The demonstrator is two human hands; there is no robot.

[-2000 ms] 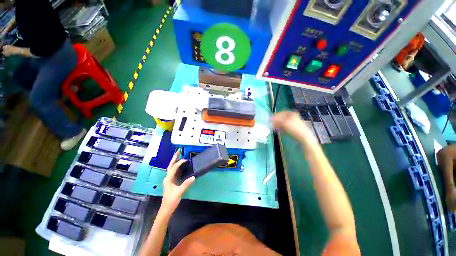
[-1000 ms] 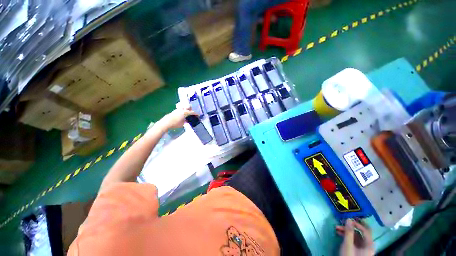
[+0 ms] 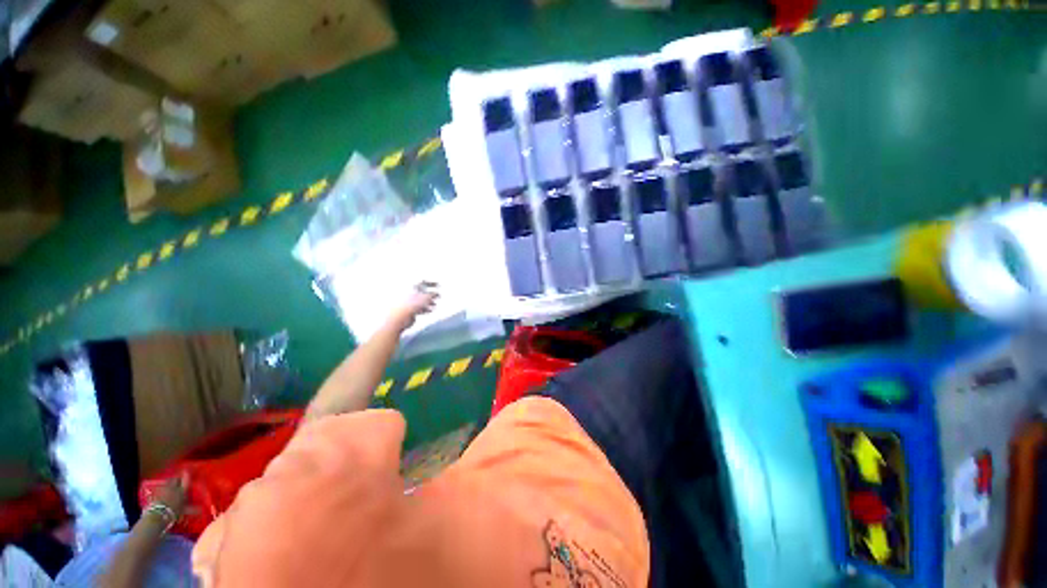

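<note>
A blister tray (image 3: 462, 109) holds two full rows of dark grey housings (image 3: 551, 147) with black ends. My left hand (image 3: 423, 301) is left of the tray, over a white interleaf sheet (image 3: 373, 276). It is small and blurred, with no housing in it; its fingers look slightly apart. Whether it touches the sheet is unclear. My right hand is not in view.
The teal bench (image 3: 735, 402) at right bears a dark smartphone (image 3: 844, 315), a white-and-yellow roll (image 3: 999, 262) and the blue press base (image 3: 829, 431). Cartons (image 3: 172, 46) stand upper left. Another person's hand (image 3: 170, 496) is by a red stool (image 3: 230, 442) at lower left.
The view has swung left and down. My left hand has let go of the housing at the tray's near left corner and moved to the white sheet. My right hand has left the view.
</note>
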